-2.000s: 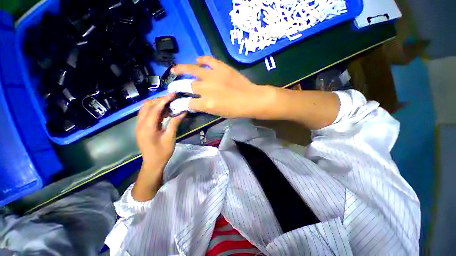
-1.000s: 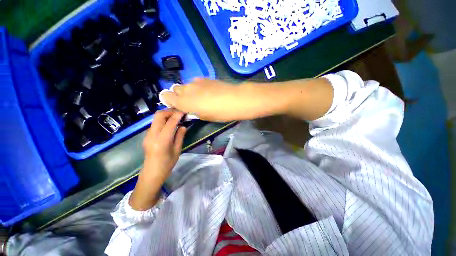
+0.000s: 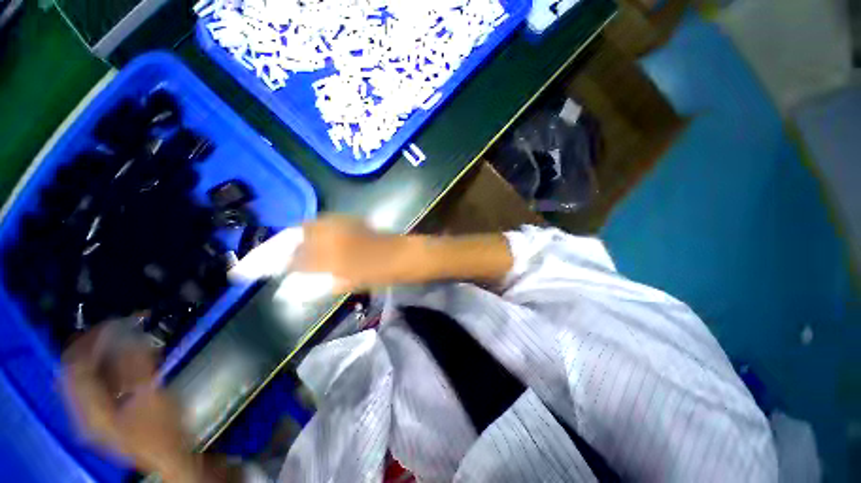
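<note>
Black plastic housings lie heaped in a shallow blue tray at the left. White plastic inserts fill a second blue tray at the top; one loose insert lies beside it on the green bench. My left hand is strongly blurred over the housing tray's near edge; whether it holds anything cannot be told. My right hand, with white-covered fingertips, is blurred at that tray's right near corner, above the bench edge. Its fingers point left, and whether they hold anything cannot be told.
A brown open carton stands beyond the bench edge at the right, with a clear bag of dark parts in it. A white clipboard-like sheet lies beside the insert tray. The bench edge runs diagonally. Blue floor is at the right.
The view has shifted, showing more of the carton and floor. My hands, together at the tray's near edge before, are now apart, with my left hand moved left and nearer.
</note>
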